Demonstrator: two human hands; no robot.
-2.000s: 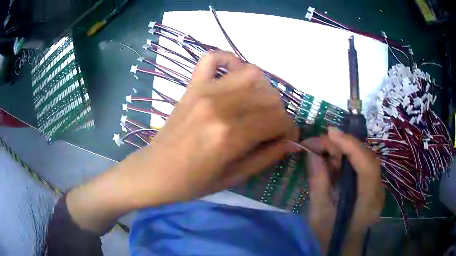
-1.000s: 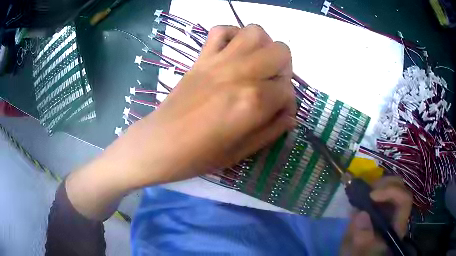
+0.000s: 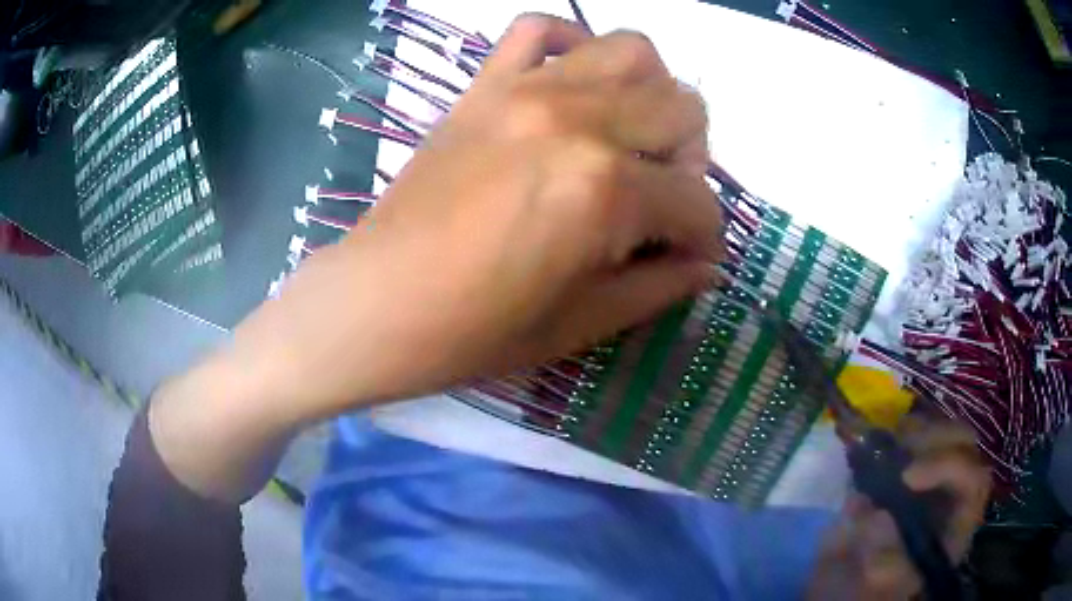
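Observation:
The green PCB panel (image 3: 752, 364) lies tilted on the white board, with rows of silvery pads. My left hand (image 3: 576, 200) is over its upper left part, fingers curled and pinched at the panel; a dark lead sticks up behind the hand, and what the fingertips hold is hidden. My right hand (image 3: 911, 505), blurred at the lower right, grips the soldering iron (image 3: 884, 470). The iron's tip is at the panel, just right of my left fingertips. Leads (image 3: 406, 132) with white plugs fan out to the left from behind my left hand.
A pile of leads (image 3: 999, 294) with white plugs lies at the right. Yellow tape (image 3: 872, 397) is beside the panel on the white board (image 3: 846, 129). A second PCB panel (image 3: 147, 176) lies at the far left on the green mat (image 3: 276, 129). Blue clothing (image 3: 529, 528) shows below.
The right hand has moved from beside the left hand to the lower right, and the iron has swung from upright down to the panel. The left hand has shifted slightly up.

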